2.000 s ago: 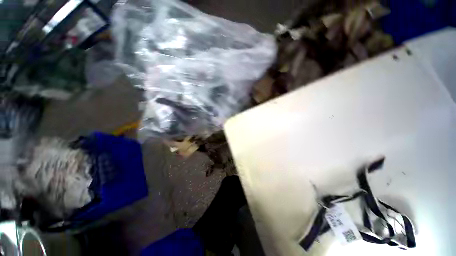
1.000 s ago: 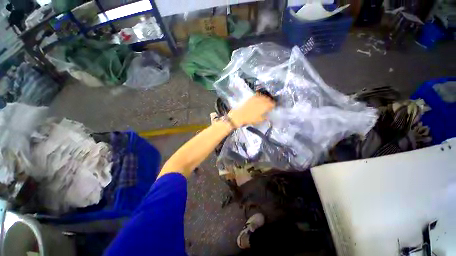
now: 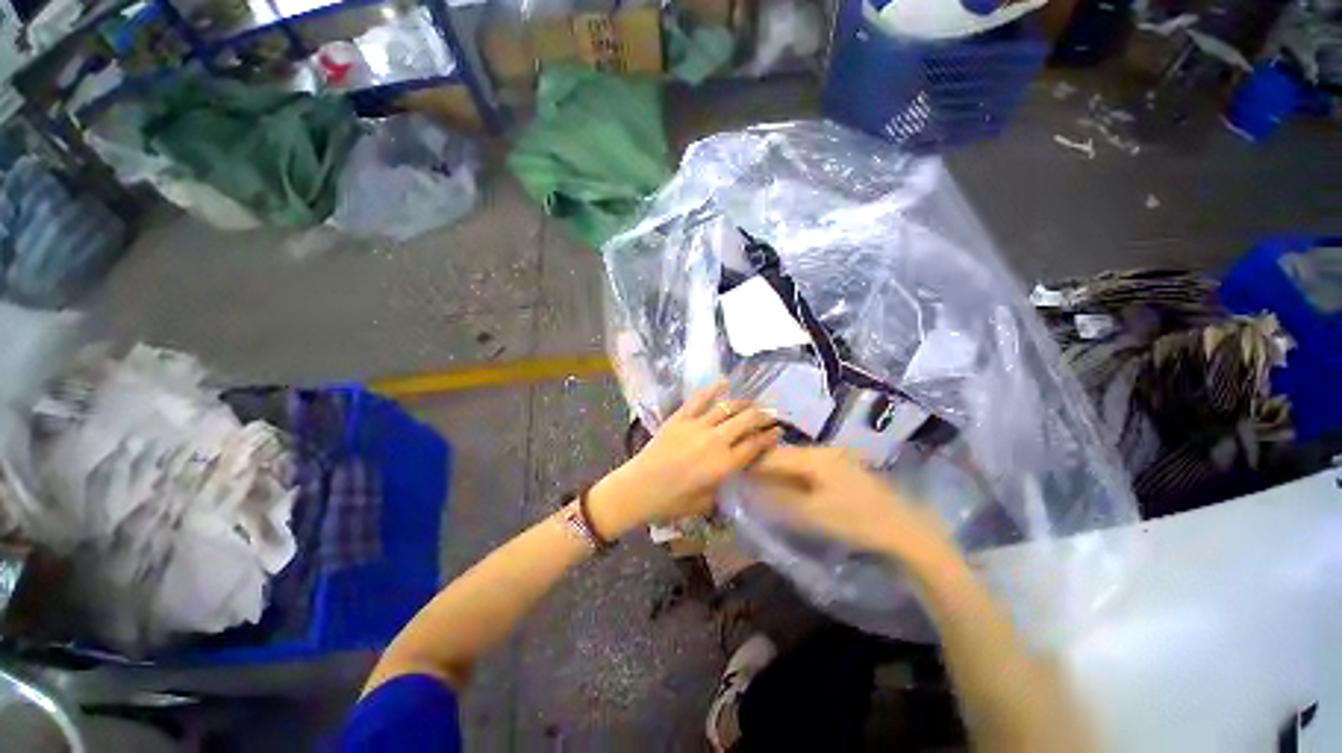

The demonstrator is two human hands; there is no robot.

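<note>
A large, crumpled clear plastic bag (image 3: 942, 250) stands open beside the white table. Inside it lie bundles of cut pieces (image 3: 796, 394), grey and white faced, with dark ties around them and a white paper tag (image 3: 762, 315). My left hand (image 3: 689, 459), with a bracelet at the wrist, is at the bag's near edge, fingers bent on the plastic. My right hand (image 3: 824, 497) is beside it at the same edge and is blurred. The fingertips of both hands are close together. Whether either hand grips the plastic or a bundle I cannot tell.
The white table (image 3: 1236, 603) is at the lower right, with a dark strip on it. A blue crate (image 3: 398, 508) with pale cloth pieces (image 3: 162, 493) is at the left. Striped cloth piles (image 3: 1177, 361) and another blue crate (image 3: 1307, 287) are at the right. A shoe shows below the bag.
My right hand has come into view at the bag's near edge. My left hand has moved down and nearer from the bag's upper left. The bag is spread wider and its bundles show more clearly.
</note>
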